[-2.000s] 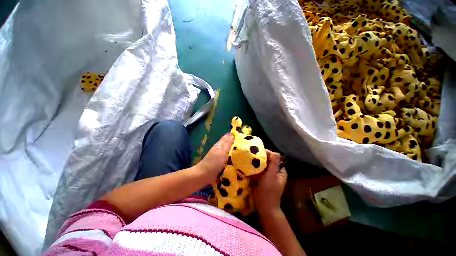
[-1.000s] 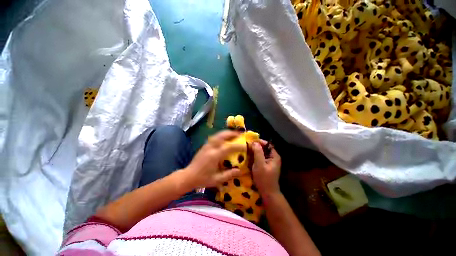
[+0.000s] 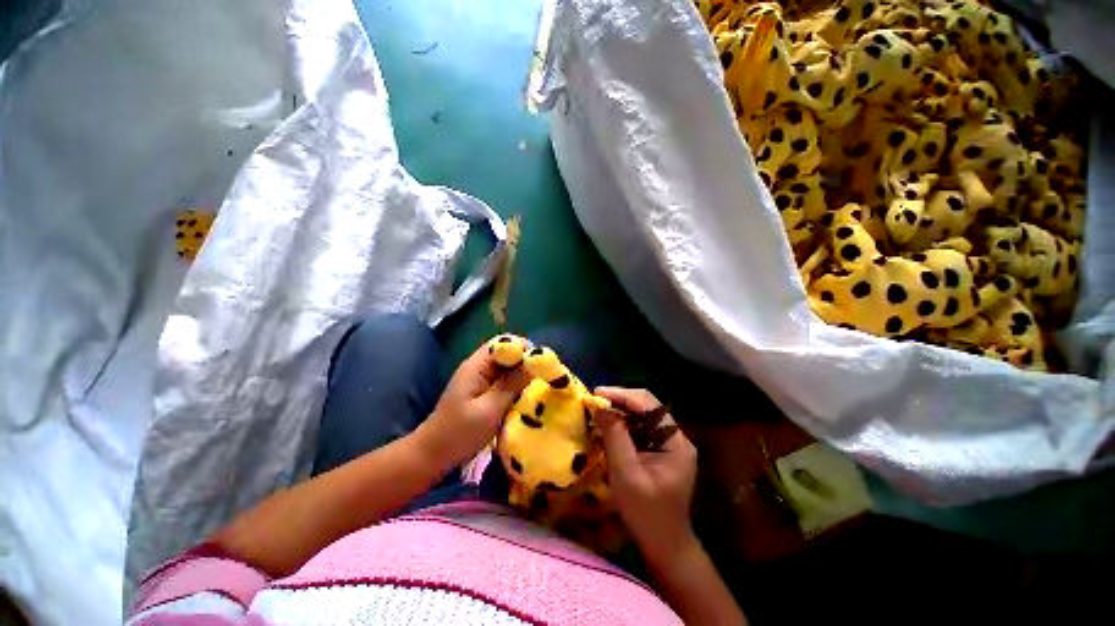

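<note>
A yellow giraffe puppet with black dots [image 3: 545,434] is held over the lap, its head end up and its lower part close to the knit top. My left hand [image 3: 471,404] pinches the small yellow nubs at the top of the puppet's head. My right hand [image 3: 648,459] grips the puppet's right edge, near a small side nub, with thumb and fingers. A small dark object [image 3: 654,426] shows among the right fingers; I cannot tell what it is.
A white woven sack [image 3: 685,220] heaped with spotted puppets [image 3: 917,171] stands at the right. Another white sack [image 3: 263,232] lies open at the left, one spotted piece [image 3: 192,232] showing inside. Its strap [image 3: 477,275] sticks out. A pale card [image 3: 827,489] lies by the right hand.
My left hand has moved from across the puppet's head to the nubs on top. The puppet has shifted slightly left and down. My right hand has moved a little lower, still on its edge.
</note>
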